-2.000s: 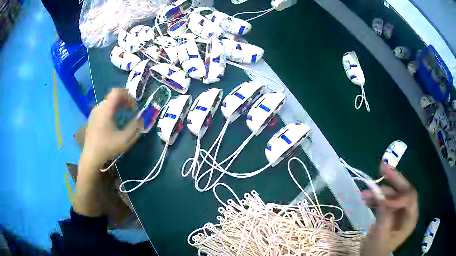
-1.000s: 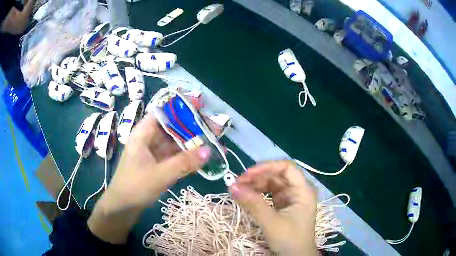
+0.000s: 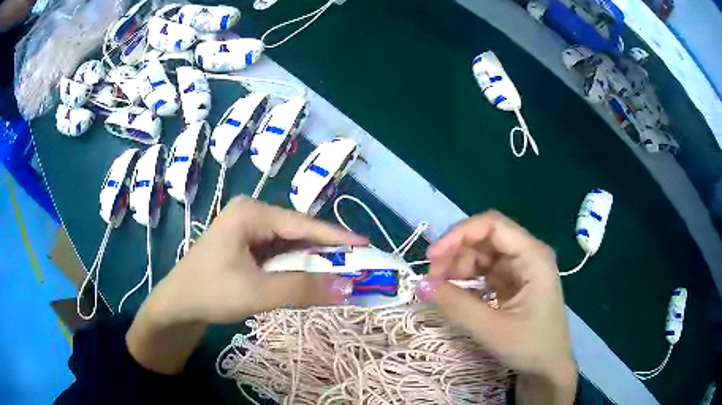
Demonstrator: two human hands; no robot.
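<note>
My left hand [image 3: 237, 273] holds a white oval housing [image 3: 348, 257] above the cord heap. Its open side faces me, with a blue battery [image 3: 376, 282] and thin red wires inside. My right hand [image 3: 499, 293] is at the housing's right end, thumb and finger pinching a thin pale cord there; the fingers partly hide that end. A loop of white cord rises behind the housing. The heap of pinkish cords [image 3: 348, 356] lies below my hands.
Open white shells [image 3: 317, 174] stand on edge in a row behind my left hand. More units [image 3: 158, 87] and a clear plastic bag [image 3: 59, 55] lie far left. A grey rail [image 3: 380, 178] divides bench and green belt, where units with cords [image 3: 594, 221] lie. A blue basket [image 3: 574, 24] is beyond.
The housing has turned from steeply tilted to nearly level. My left hand is lower, and my right hand has moved right, at its end. The view has shifted slightly.
</note>
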